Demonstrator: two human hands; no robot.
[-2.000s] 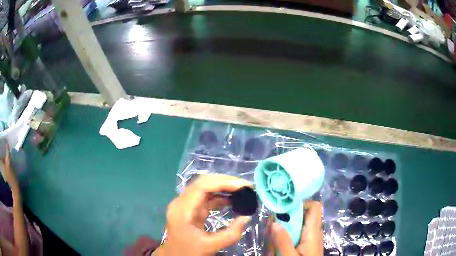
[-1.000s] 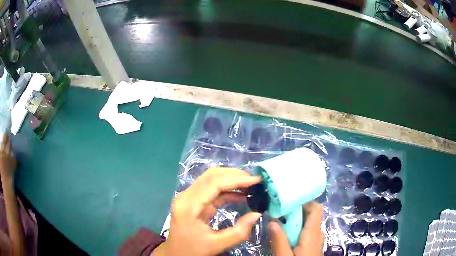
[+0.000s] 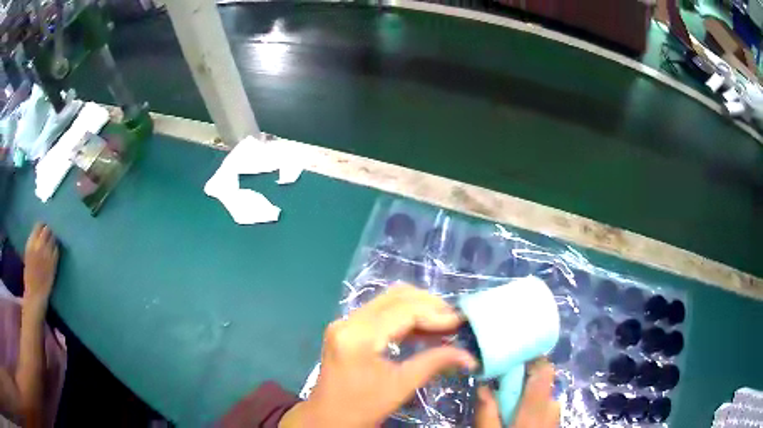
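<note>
A mint-green fan body (image 3: 514, 326) is held over the tray, its drum-shaped head turned with the open end to the left. My right hand (image 3: 535, 397) grips its slim handle from below. My left hand (image 3: 381, 351) pinches a black round cap (image 3: 468, 338) at the open end of the head; the cap is mostly hidden by the fingers and the rim, so how far it sits inside cannot be told. The clear blister tray (image 3: 401, 205) with rows of black discs lies beneath, largely under wrinkled plastic film.
A white crumpled wipe (image 3: 251, 205) lies left of the tray by the pale rail (image 3: 468, 196). A green fixture (image 3: 113, 163) stands far left, near another worker's arm (image 3: 38, 276). Sticker sheets (image 3: 740, 411) lie at right. A dark green conveyor is beyond the rail.
My left hand has brought the black cap against the fan's open end. The fan head has turned, so its spoked interior no longer shows. The view has shifted left.
</note>
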